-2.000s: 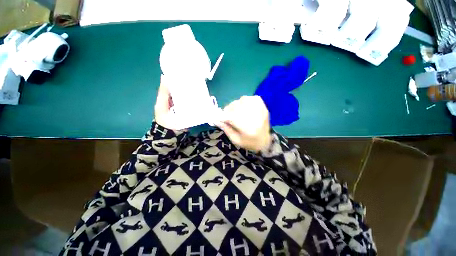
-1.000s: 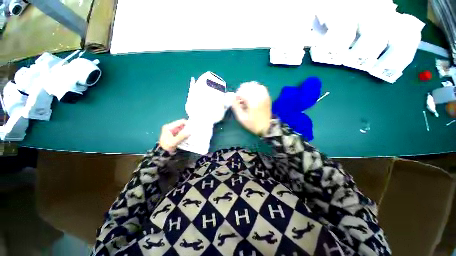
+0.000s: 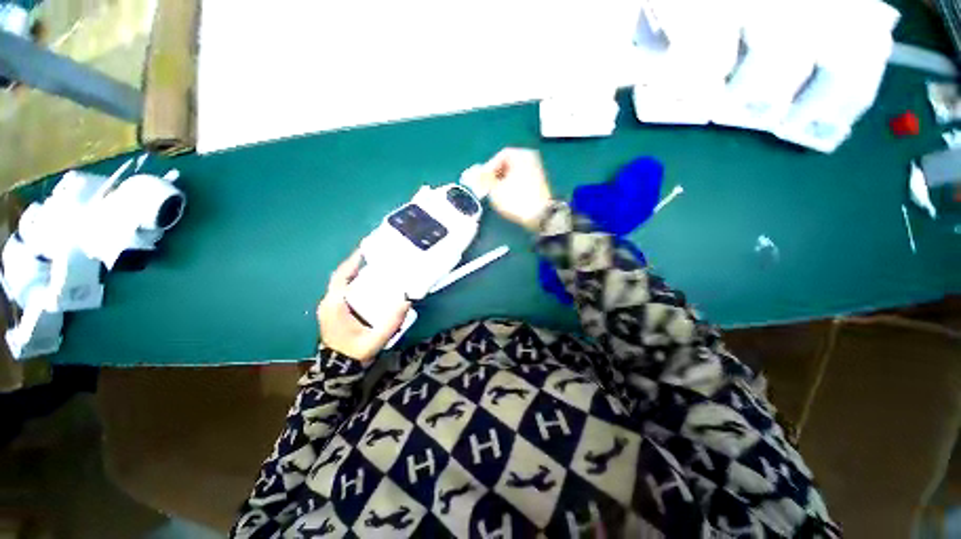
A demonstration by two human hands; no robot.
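Observation:
My left hand holds a white security camera by its lower end, tilted with its head up and to the right. A dark panel and a round dark lens face up, and a thin white antenna sticks out at its right side. My right hand pinches a small white wad in its fingertips, right by the lens end of the camera. The crumpled blue cloth lies on the green mat, partly hidden behind my right sleeve.
White cameras lie at the left end of the green mat. Several white units stand at the back right. A red cap, thin sticks and a clear scrap are at the right. A pale stick lies beside the cloth.
The camera has turned from nearly upright to slanting right, its panel and lens now facing up. My right hand has moved from its side to its lens end. The view has shifted.

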